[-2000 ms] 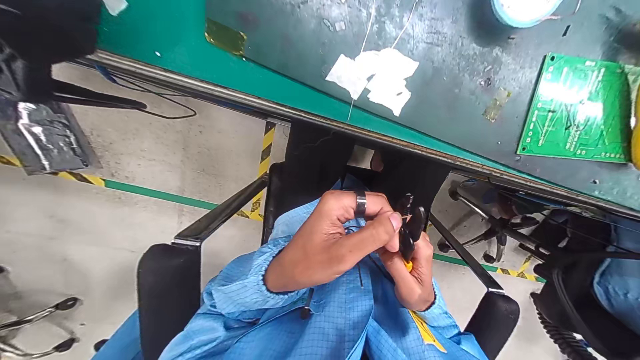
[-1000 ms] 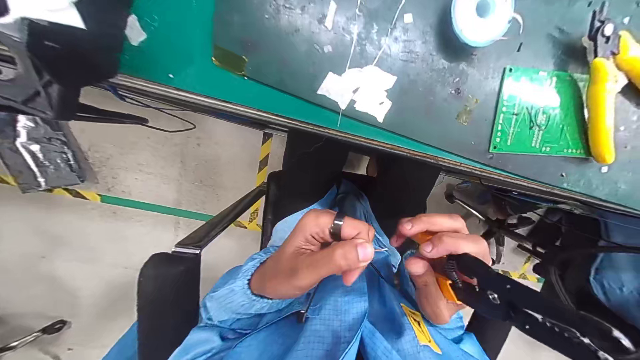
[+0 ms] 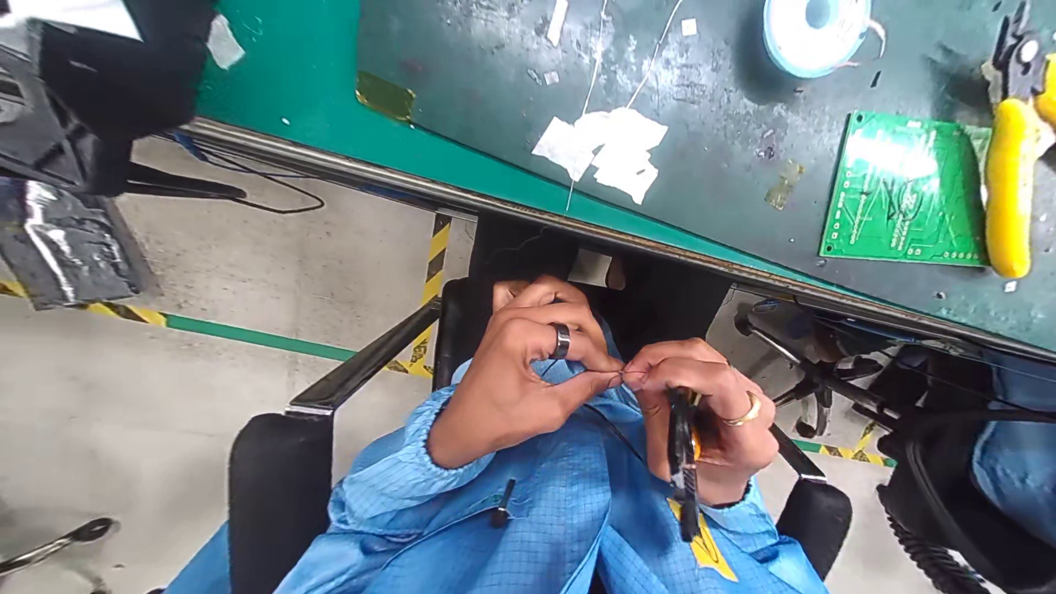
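Observation:
Above my lap, my left hand (image 3: pixel 536 371), with a dark ring, pinches a thin wire (image 3: pixel 627 373) between thumb and index finger. Its fingertips meet those of my right hand (image 3: pixel 709 404), which pinch the same wire. A black-and-orange hand tool (image 3: pixel 684 462) is tucked in my right palm, its black end pointing down toward my lap; its exact kind cannot be told. Both hands are in front of my blue gridded smock (image 3: pixel 544 511).
On the dark bench mat (image 3: pixel 495 82) lie a green circuit board (image 3: pixel 907 190), yellow-handled wire strippers (image 3: pixel 1011 190), a wire spool (image 3: pixel 817 29) and white tape pieces (image 3: pixel 610 148) over wires. The bench edge (image 3: pixel 701 268) runs beyond my hands, between chair armrests (image 3: pixel 371 355).
My hands, apart a second ago, have come together at the fingertips. The tool in my right hand has swung from pointing right to pointing down.

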